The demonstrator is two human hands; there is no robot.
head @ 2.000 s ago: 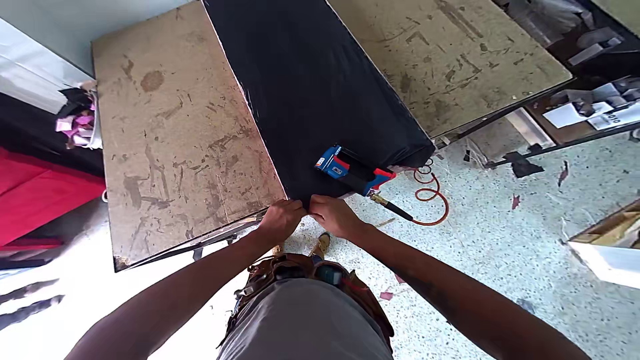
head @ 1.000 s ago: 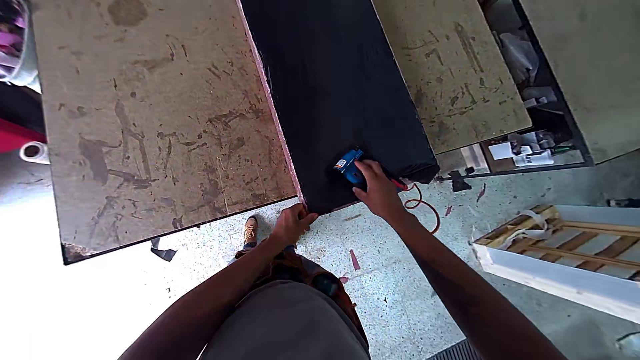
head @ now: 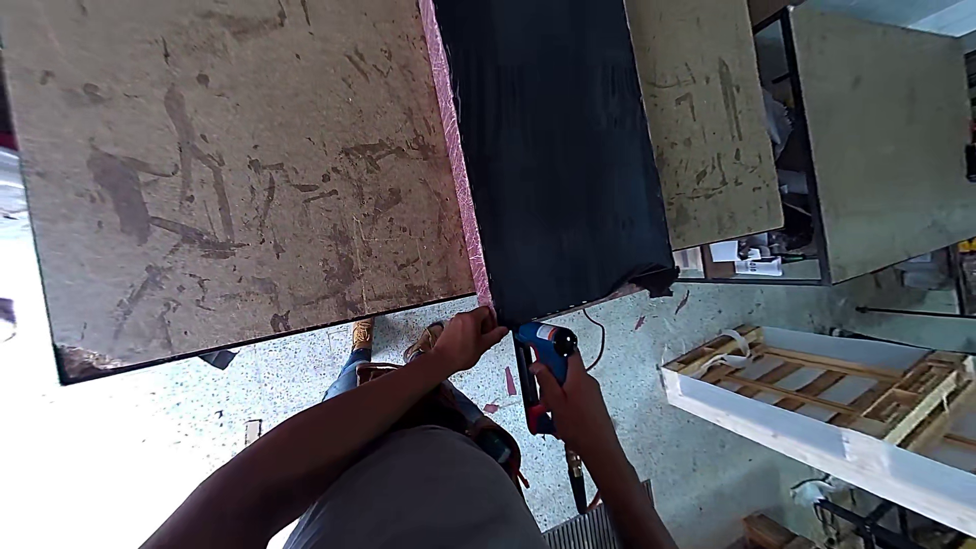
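Observation:
A long panel covered in black fabric [head: 564, 152], with pink material [head: 455, 160] along its left side, lies on a stained worktable [head: 252, 168]. At the panel's near left corner, my left hand [head: 465, 339] pinches the fabric edge. My right hand [head: 568, 393] grips a blue and red pneumatic stapler [head: 545, 347], its nose close against the panel's near edge, just right of my left hand. From the stapler's handle an air hose [head: 577, 480] hangs down. Black fabric is bunched [head: 654, 279] at the near right corner.
A wooden frame with white sides [head: 808, 396] rests at the right. Behind it, an open shelf [head: 751, 263] holds papers and scraps beside another board [head: 892, 145]. Pink scraps [head: 510, 381] lie on the speckled floor near my feet.
The stapler lay on the black panel two seconds ago; my right hand took hold of it and has brought it to the near left corner. My left hand stays at that corner. The view has shifted.

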